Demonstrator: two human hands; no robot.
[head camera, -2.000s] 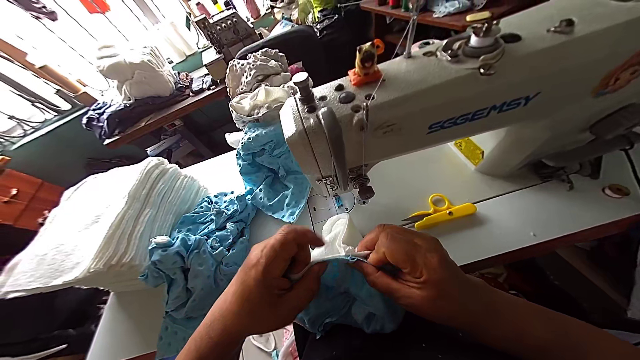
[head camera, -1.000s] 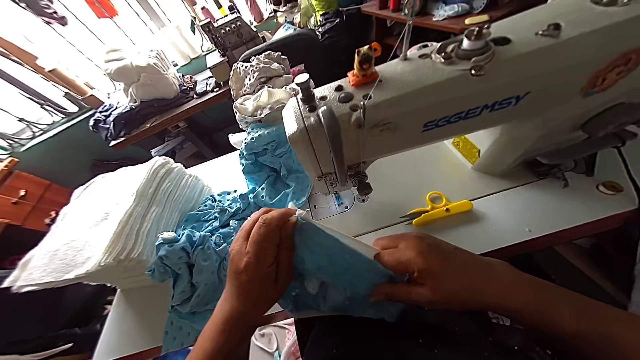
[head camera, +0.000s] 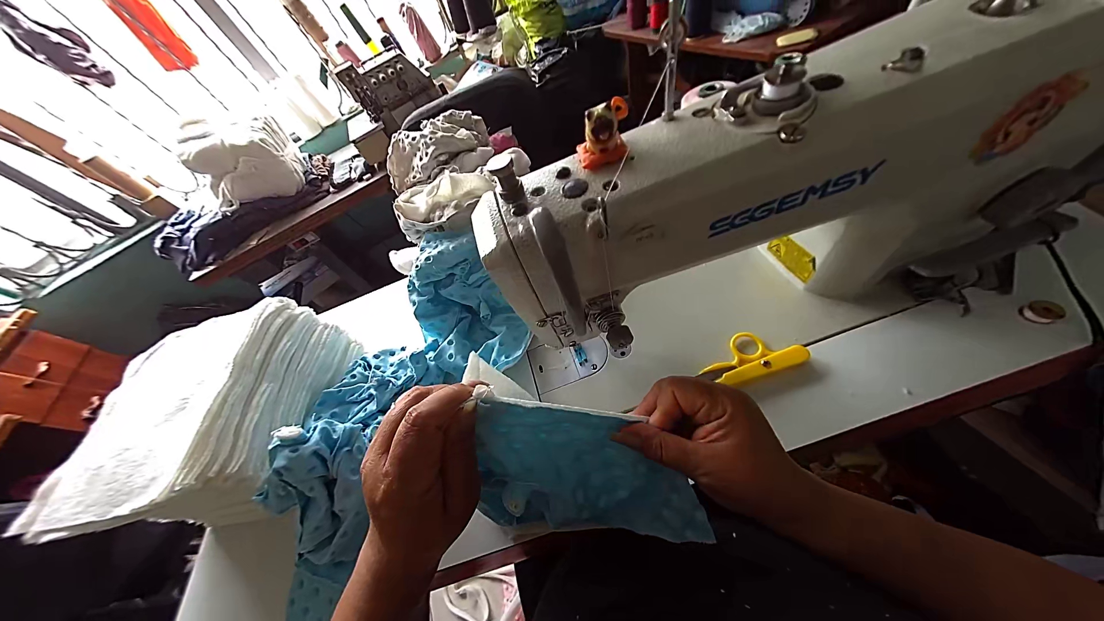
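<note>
Between my two hands a blue fabric piece (head camera: 586, 466) with a white layer along its top edge is stretched, in front of the sewing machine's needle area. My left hand (head camera: 423, 470) pinches its upper left corner, and my right hand (head camera: 707, 440) pinches the edge farther right. The white industrial sewing machine (head camera: 690, 190) stands just beyond, its presser foot (head camera: 580, 354) over the metal needle plate (head camera: 561, 369). Yellow thread snips (head camera: 763, 365) lie on the table right of the needle. Crumpled blue dotted fabric (head camera: 336, 457) trails beside my left hand.
A tall stack of white cloth pieces (head camera: 207, 414) sits at the left of the white sewing table (head camera: 849, 379). Pale crumpled fabric (head camera: 440, 164) lies behind the machine head. A small dog figurine (head camera: 602, 134) stands on the machine. Farther back, a wooden table (head camera: 293, 228) holds cloth.
The white layer was bunched between my hands two seconds ago; now the blue side is spread out facing me. My hands have moved apart, both still holding the piece.
</note>
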